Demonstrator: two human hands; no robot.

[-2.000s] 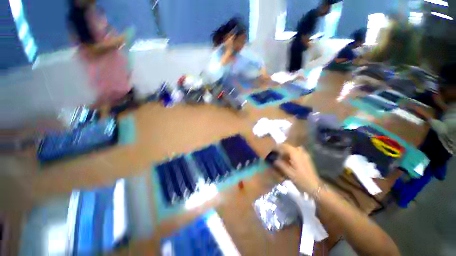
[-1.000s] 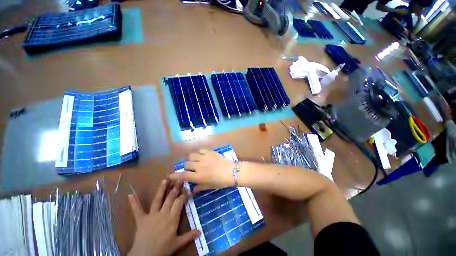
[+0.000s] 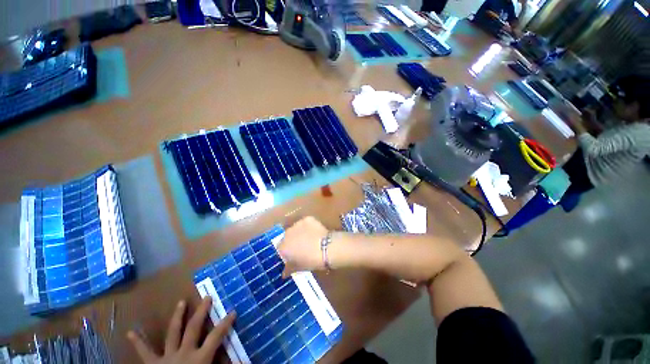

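Observation:
A blue solar panel (image 3: 260,302) with pale grid lines lies flat on the table before me. White strips run along its left and right edges. My left hand (image 3: 184,335) is low in the view, fingers spread, with fingertips at the left strip; its lower part is cut off by the picture's edge. My right hand (image 3: 301,245) is curled over the panel's upper right part, at the top of the right strip. Its fingertips are hidden, so I cannot tell whether it holds anything.
A finished panel stack (image 3: 75,238) lies left. Dark cell stacks (image 3: 214,170) sit on a teal mat beyond the panel. Silvery ribbons (image 3: 374,211), an iron stand (image 3: 392,167) and a round fan-like device (image 3: 456,138) are right. Another person (image 3: 616,153) sits far right.
My right hand has moved from the panel's upper left corner to its upper right part. My left hand is lower along the left strip. The view has shifted, so the table's things appear further left.

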